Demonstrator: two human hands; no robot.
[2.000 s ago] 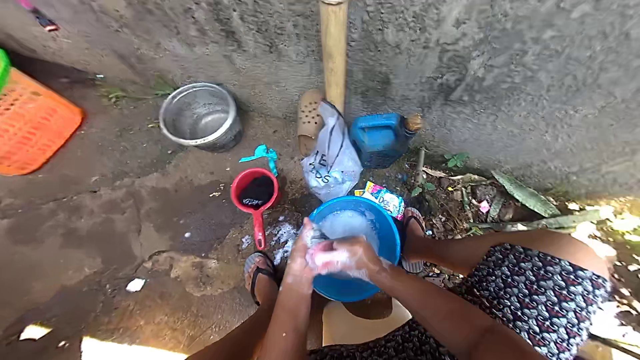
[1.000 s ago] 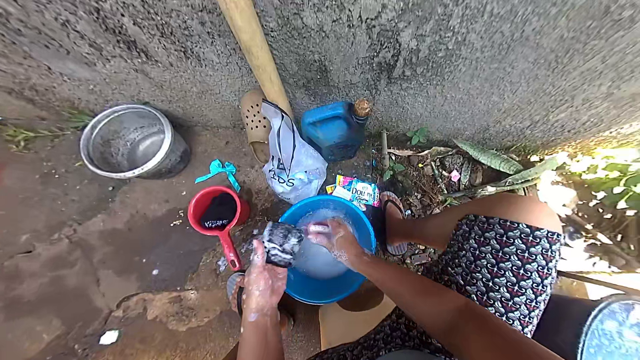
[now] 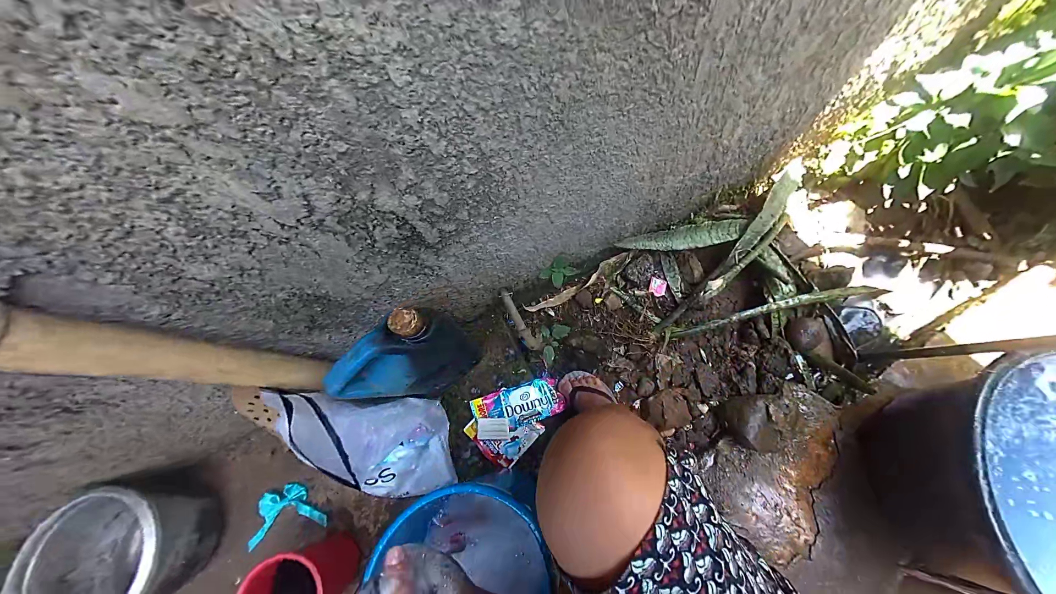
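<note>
At the bottom edge, partly cut off, what looks like my left hand (image 3: 417,569) is wet and blurred over the left side of a blue plastic basin (image 3: 462,495). Whether it grips anything cannot be told. Cloudy, soapy water (image 3: 503,544) fills the basin, with a blurred pinkish shape in it. My right hand cannot be made out. Left of the basin stands a red plastic dipper (image 3: 338,561) with something dark inside. Behind the basin lie a white plastic bag (image 3: 388,441) and colourful Downy sachets (image 3: 528,403) with a small pale block (image 3: 493,428) on them.
A blue jug (image 3: 388,363) stands by the rough wall (image 3: 371,165), beside a wooden pole (image 3: 148,351). A metal pot (image 3: 91,544) and a turquoise bow (image 3: 285,507) are at lower left. My bare knee (image 3: 602,495) is beside the basin; a dark container (image 3: 924,462) stands at right.
The view has swung up and to the right. Both hands showed at the basin one second ago, the left with a dark soapy cloth; now only part of one shows at the bottom edge.
</note>
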